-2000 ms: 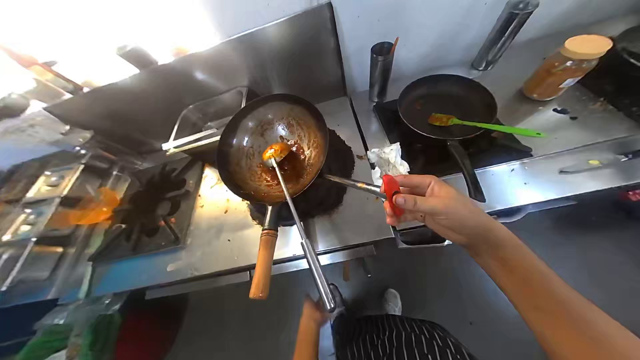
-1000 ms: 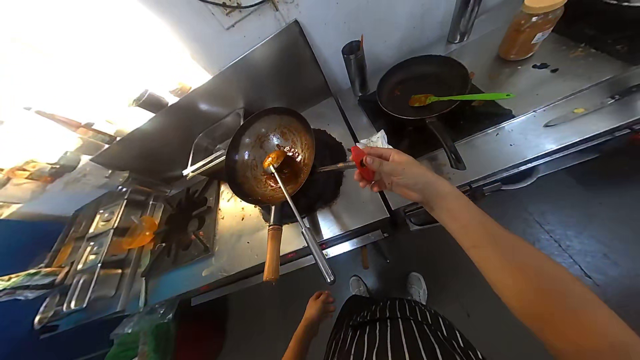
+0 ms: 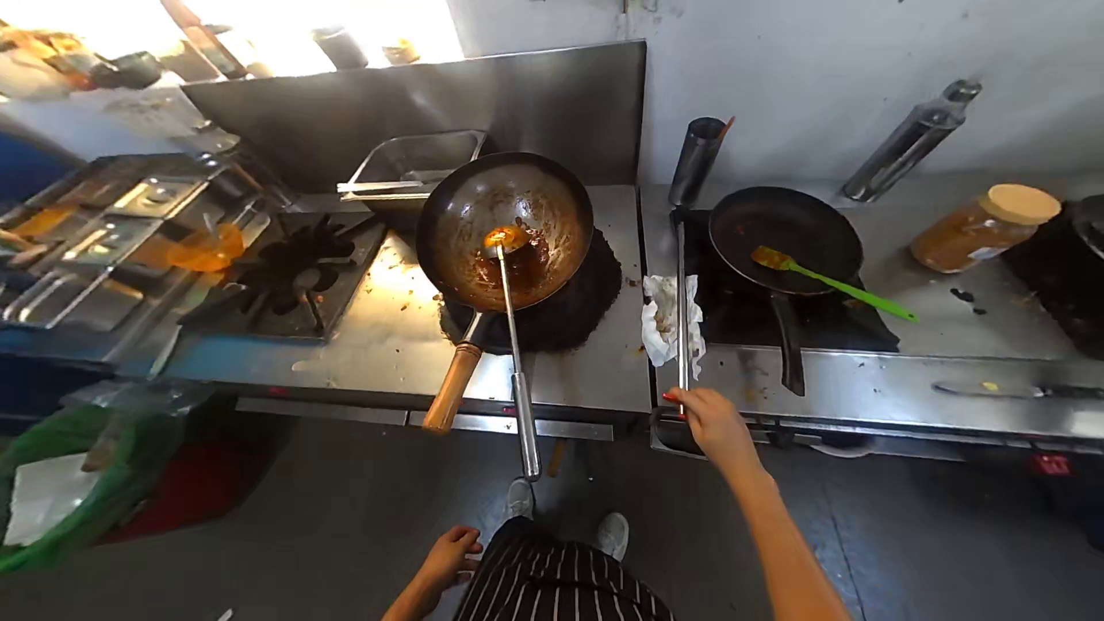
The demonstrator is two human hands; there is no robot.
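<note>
My right hand (image 3: pixel 711 427) holds the near end of a long, thin metal tool (image 3: pixel 682 310) with red at its grip. The tool points away from me, over or beside a crumpled white paper (image 3: pixel 662 323). A wok (image 3: pixel 565 203) with a wooden handle (image 3: pixel 454 388) sits on the burner to the left, dark sauce inside. A metal ladle (image 3: pixel 523 410) rests in it, its bowl in the sauce and its handle over the counter edge. Low beside the striped apron, my left hand (image 3: pixel 453 556) hangs with loosely bent fingers, holding nothing.
A black frying pan (image 3: pixel 776 216) holds the head of a green-handled brush or spatula (image 3: pixel 854 293). Behind stand a metal cylinder (image 3: pixel 697 162) and a bottle (image 3: pixel 914 138). A lidded jar (image 3: pixel 975 228) and a knife (image 3: pixel 992 390) are right; a second burner (image 3: pixel 302 276) and a green-lined bin (image 3: pixel 129 483) are left.
The tool in my right hand pointed left toward the wok; it now points away from me, farther right of the wok. The wok and ladle stay in place.
</note>
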